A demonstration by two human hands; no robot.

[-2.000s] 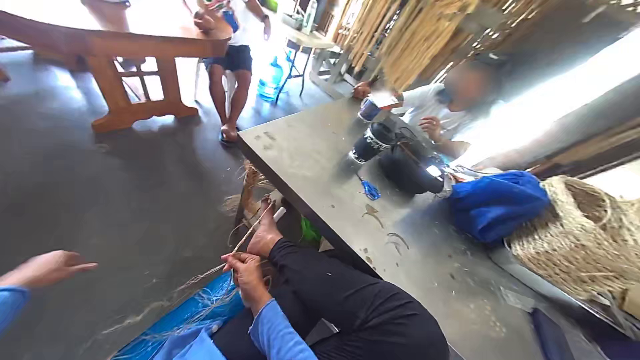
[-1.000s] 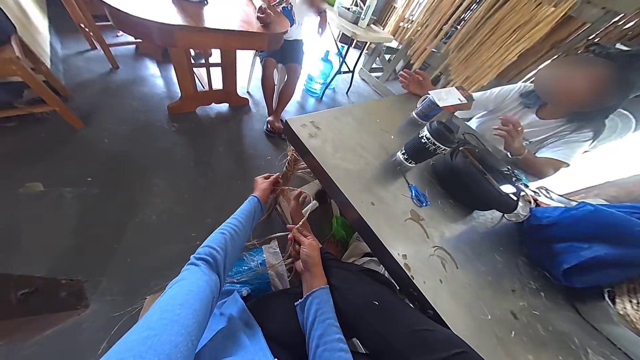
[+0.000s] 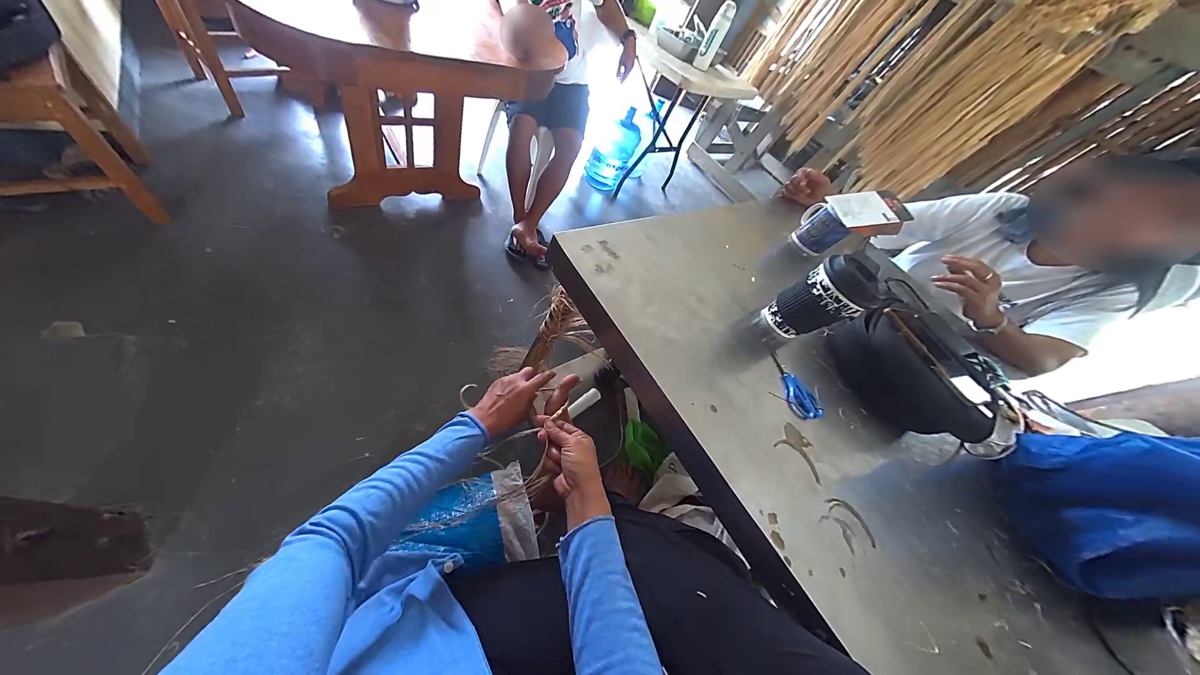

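Observation:
My left hand (image 3: 511, 401) and my right hand (image 3: 571, 456) are close together above my lap, beside the table's edge. Between them runs a thin cord of plant fibre (image 3: 555, 415), pinched in my right fingertips. My left fingers lie against the strands; whether they grip them is hard to tell. My bare foot shows just behind the hands. Loose fibres trail down over a blue plastic sack (image 3: 459, 520) below. A bundle of brown fibre (image 3: 561, 319) hangs at the table's corner, a little beyond my left hand.
On the grey table (image 3: 675, 309) at right are blue-handled scissors (image 3: 802, 397), a black tumbler (image 3: 816, 298), a mug (image 3: 818, 230), a black bag (image 3: 900, 375) and a blue cloth bag (image 3: 1106, 511). One person sits across it; another sits behind, near a wooden table (image 3: 403, 70).
Two seconds ago my left hand was out at the far left, apart from my right; now both are together at the fibres. The view has turned left.

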